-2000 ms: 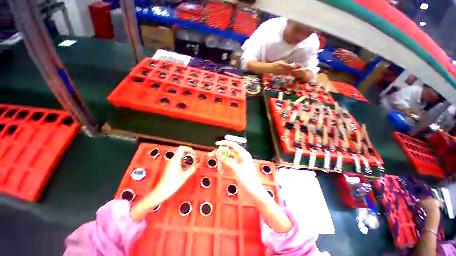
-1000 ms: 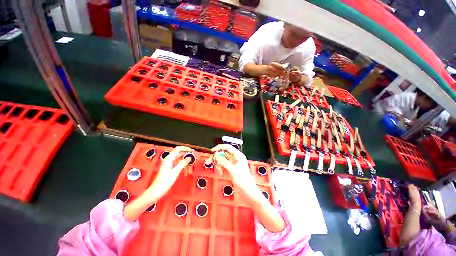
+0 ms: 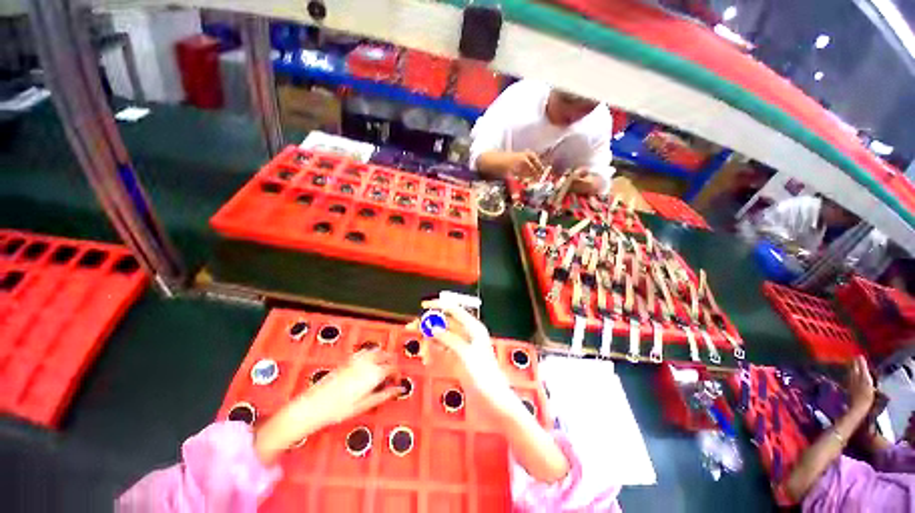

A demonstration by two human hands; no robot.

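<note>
A red compartment tray (image 3: 462,471) lies in front of me with several round dark watch heads (image 3: 359,441) in its pockets. One head at the left of the tray has a pale face (image 3: 264,372). My right hand (image 3: 464,339) holds a round watch head with a lit blue display (image 3: 433,323) above the tray's back edge. My left hand (image 3: 351,386) is over the left-middle of the tray, fingers apart and reaching right beside a watch head (image 3: 403,388). I see nothing held in it.
A raised red tray (image 3: 401,245) with watch heads stands behind. Strapped watches (image 3: 632,291) cover a tray at right. A white paper (image 3: 602,421), small red box (image 3: 684,389) and clear bags (image 3: 717,451) lie right. Another tray (image 3: 60,331) is left. Co-workers sit opposite and at right.
My left hand has left the round head it held and moved down over the tray. The head in my right hand now shows blue instead of green. The view has tilted up slightly.
</note>
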